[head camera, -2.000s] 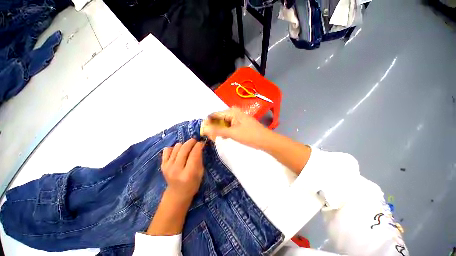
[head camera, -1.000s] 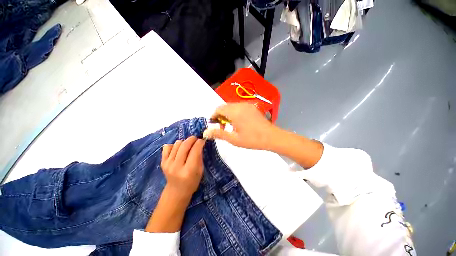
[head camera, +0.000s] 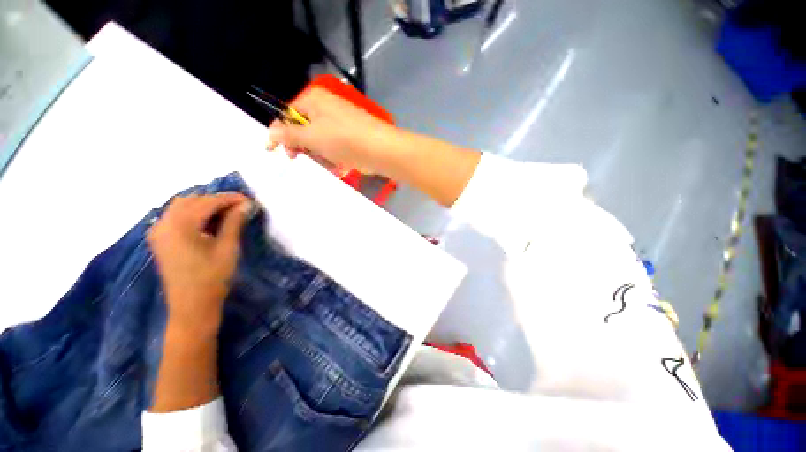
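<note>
Blue jeans (head camera: 292, 353) lie on the white tabletop (head camera: 177, 106), with the waistband and a back pocket toward the lower right. My left hand (head camera: 199, 247) pinches the waistband's upper corner between thumb and fingers, slightly blurred. My right hand (head camera: 331, 132) is up and right of that corner, off the jeans, over the table edge and red stool. It is closed around thread snips (head camera: 292, 114) with dark blades and a yellow part. The blades point to the upper left.
The red stool (head camera: 376, 190) stands beyond the table edge, partly behind my right hand. Black cloth (head camera: 203, 44) is at the top. Another garment (head camera: 433, 16) hangs at the top edge. A blue object (head camera: 764, 53) and yellow-black floor tape (head camera: 738, 221) are at the right.
The view has shifted right, so things appear further left. My right hand has moved away from the waistband and the snips' blades now show. My left hand still holds the waistband corner.
</note>
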